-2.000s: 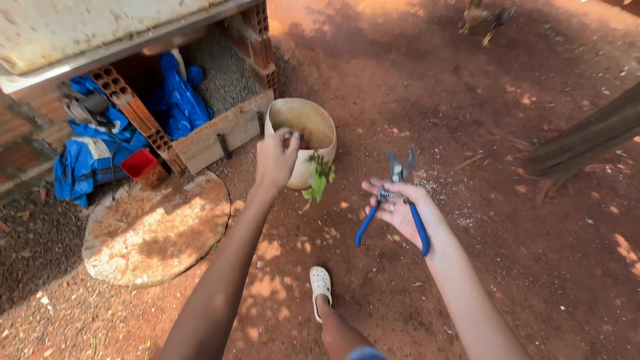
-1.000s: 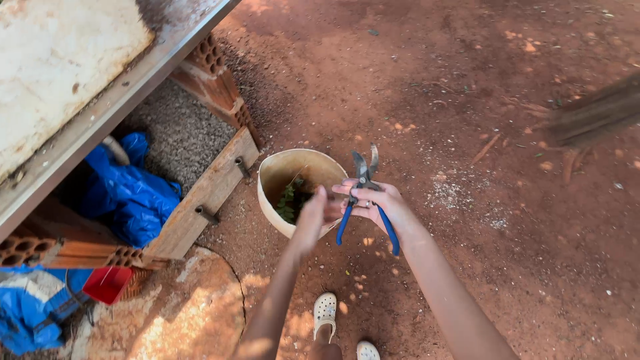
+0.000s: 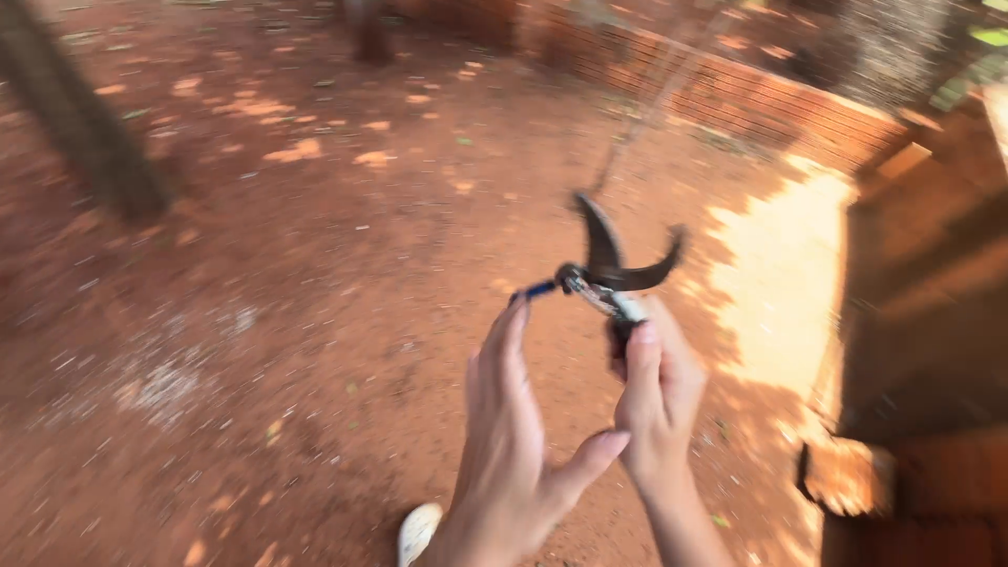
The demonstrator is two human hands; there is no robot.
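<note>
The pruning shears have their dark curved blades spread apart and pointing up, at the centre right of the head view. My right hand grips them by the handle, with its thumb on the handle near the pivot. To the left of it, my left hand has its fingers raised and its thumb apart; the fingertips are at the blue end of the other handle. Whether they press on it is hard to tell because of the blur. Most of the handles is hidden behind the hands.
Reddish bare soil spreads below. A tree trunk stands at the upper left. A low wall of hollow bricks runs along the upper right, and a broken brick lies at the lower right. One light clog shows at the bottom.
My left hand, earlier at the light-coloured pot with green leaves, is now beside the shears. The view has swung far to the right, and the pot is out of sight.
</note>
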